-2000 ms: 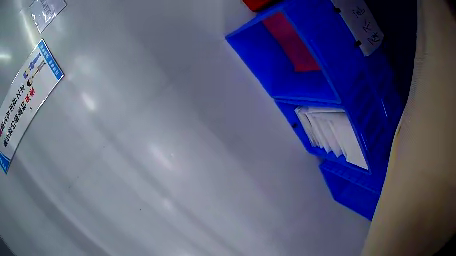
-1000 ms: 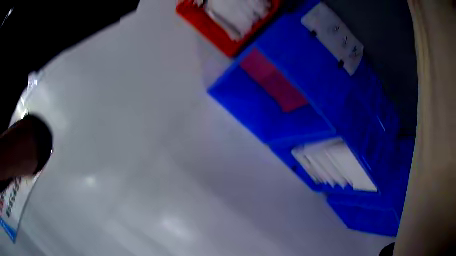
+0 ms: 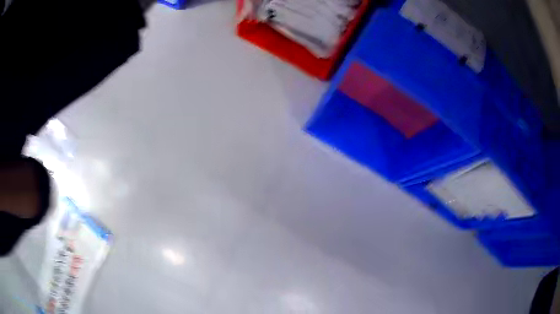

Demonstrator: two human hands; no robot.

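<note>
Blue bins (image 3: 423, 80) stand stacked at the upper right, seen tilted, with open fronts. One holds a flat red piece (image 3: 388, 101). The one beside it holds white sheets or sleeves (image 3: 482, 191). A red bin (image 3: 288, 52) with a white bundle is at the top. A dark sleeve fills the upper left. Below it, a blurred patch of skin between dark edges, apparently part of my left hand (image 3: 21, 190), is cut off by the left edge; its fingers are hidden. A dark shape at the lower right edge is too cut off to identify as my right hand.
A glossy pale surface (image 3: 233, 172) spans the middle. A printed sign (image 3: 72, 267) with blue borders is at the lower left, with shiny clear material (image 3: 55, 138) above it. A white label (image 3: 448, 34) is on the blue bins. A blue corner (image 3: 174, 3) shows at the top.
The view has shifted, showing more of the red bin. The dark sleeve and skin patch have come in from the left. The pale cloth at the right has mostly left the view.
</note>
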